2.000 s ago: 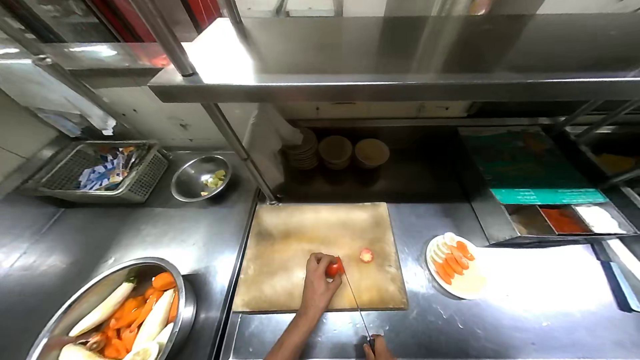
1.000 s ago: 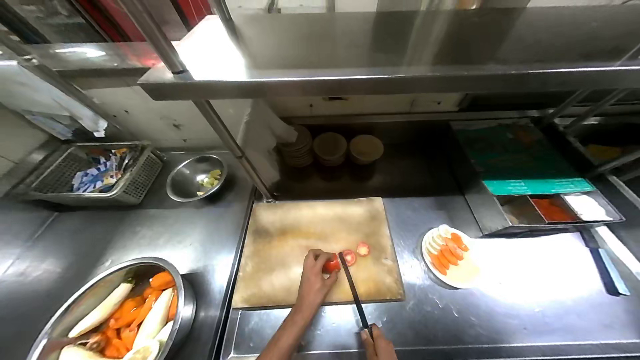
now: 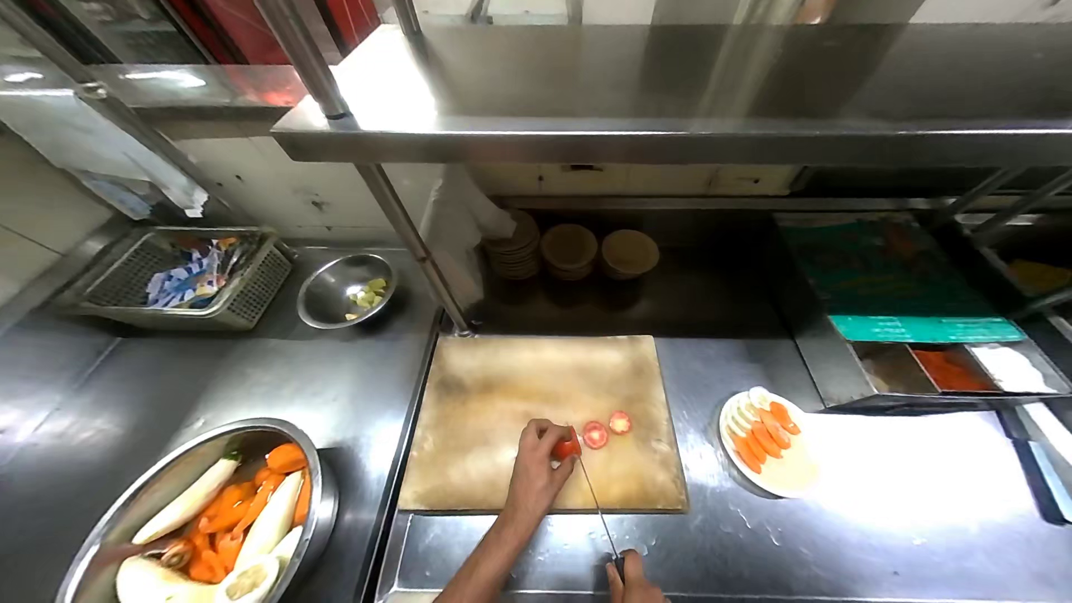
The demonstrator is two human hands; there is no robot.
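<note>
My left hand [image 3: 536,469] pinches a cut red tomato [image 3: 567,445] on the worn, light-brown cutting board [image 3: 536,377]. In my right hand [image 3: 632,582], at the bottom edge of the view, is the dark handle of a kitchen knife [image 3: 600,509]. Its thin blade points up and left, its tip at the right side of the tomato. Two tomato slices lie on the board just right of the tomato, one [image 3: 595,435] nearer and one [image 3: 620,422] farther off.
Right of the board stands a plate [image 3: 791,477] with orange and pale slices. At left are a steel bowl [image 3: 322,502] of carrots and white radishes, a small steel bowl [image 3: 322,289] and a plastic basket [image 3: 251,301]. A steel shelf [image 3: 670,146] hangs above stacked bowls [image 3: 569,251]. Another knife [image 3: 1034,473] lies far right.
Two seconds ago one cut piece lay apart on the board; now two slices lie there. The knife moved onto the tomato's right side, then its blade angled back left.
</note>
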